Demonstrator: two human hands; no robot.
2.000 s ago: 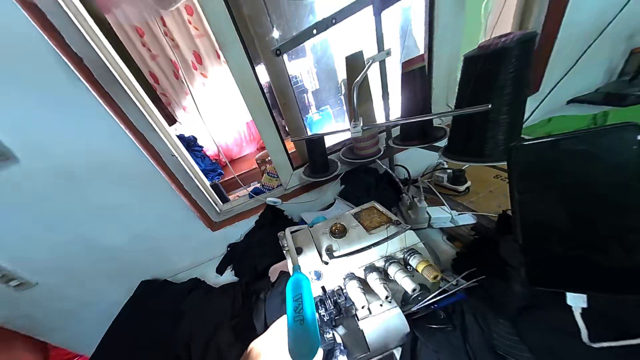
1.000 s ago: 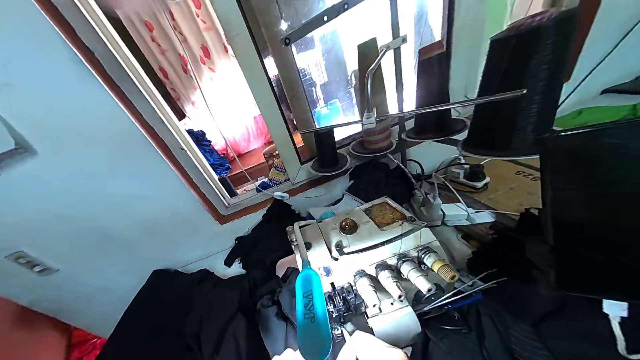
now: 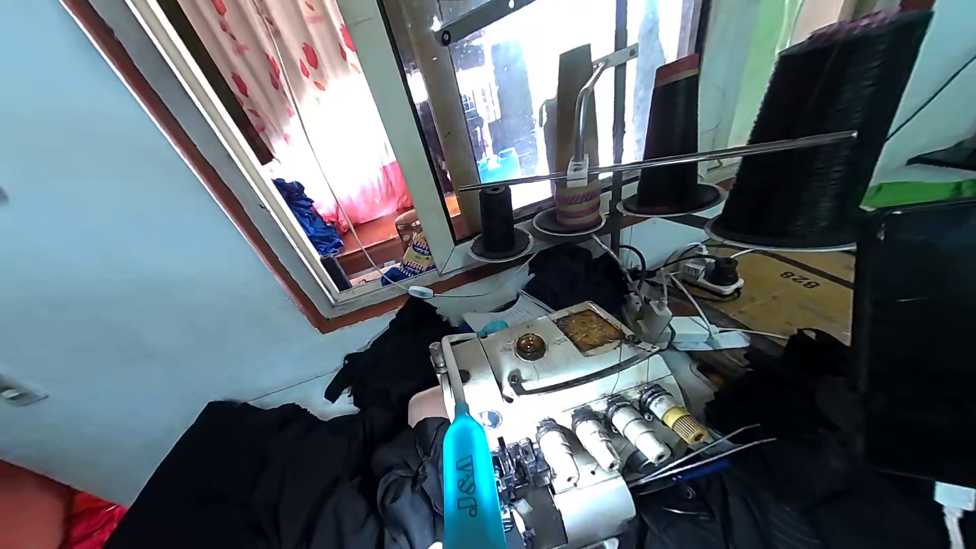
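Note:
Only a pale sliver, perhaps a fingertip of my left hand [image 3: 436, 545], shows at the bottom edge, beside dark cloth [image 3: 415, 480]; what it holds is hidden. My right hand is out of view. An overlock sewing machine [image 3: 488, 374] stands at the lower middle, with several tension dials [image 3: 595, 438] on its front. The teal head of a lamp [image 3: 469, 473] on a bent white arm hangs before the machine, hiding part of its needle area. Thread cones [image 3: 801, 145] stand behind, under a metal thread bar [image 3: 686, 158]. Black fabric [image 3: 252, 480] lies to the left.
A dark flat panel [image 3: 915, 335] stands at the right. Behind the machine are a power strip [image 3: 713, 274] with tangled cables and a cardboard piece [image 3: 801, 293]. A window frame [image 3: 396, 114] with a floral curtain [image 3: 305, 69] is behind. More black cloth [image 3: 762, 496] lies at right.
The hands seen at the machine's front lower edge one second ago have dropped almost wholly out of view. The machine and the cones have not plainly moved.

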